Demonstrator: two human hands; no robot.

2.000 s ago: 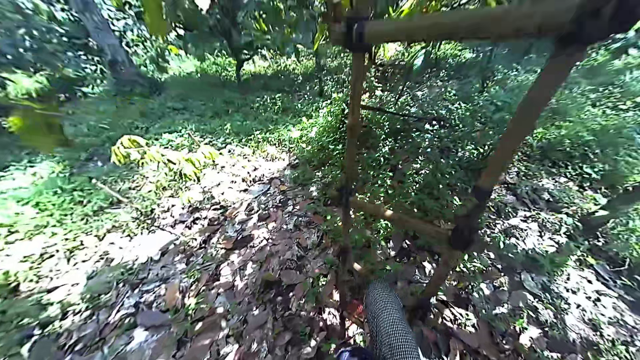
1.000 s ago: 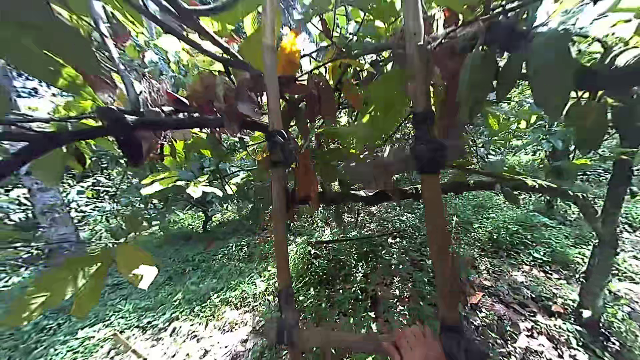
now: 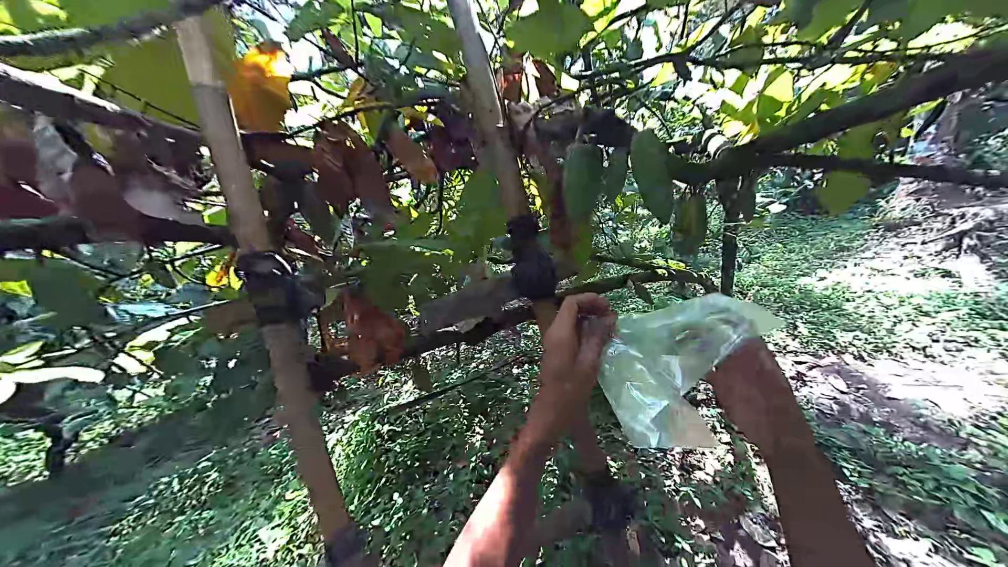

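My left hand [image 3: 579, 335] has its fingers closed on one edge of a clear plastic bag [image 3: 657, 378], just below a dark-wrapped joint of the wooden ladder [image 3: 295, 394]. Behind the bag's upper right part is my right hand [image 3: 720, 335], blurred through the film; its fingers seem to be inside or behind the plastic, and I cannot tell which. Green pods [image 3: 651, 175] hang from a branch above the bag, close to the right ladder rail [image 3: 492, 118].
A thick branch [image 3: 835, 118] crosses at the upper right, and another [image 3: 118, 232] passes behind the ladder at left. Dry brown leaves [image 3: 370, 331] hang between the rails. Low green plants and leaf litter cover the ground below.
The view has risen from the ground to the branches. A hand was on a ladder rung one second ago; now both hands are raised at the right rail with a clear plastic bag.
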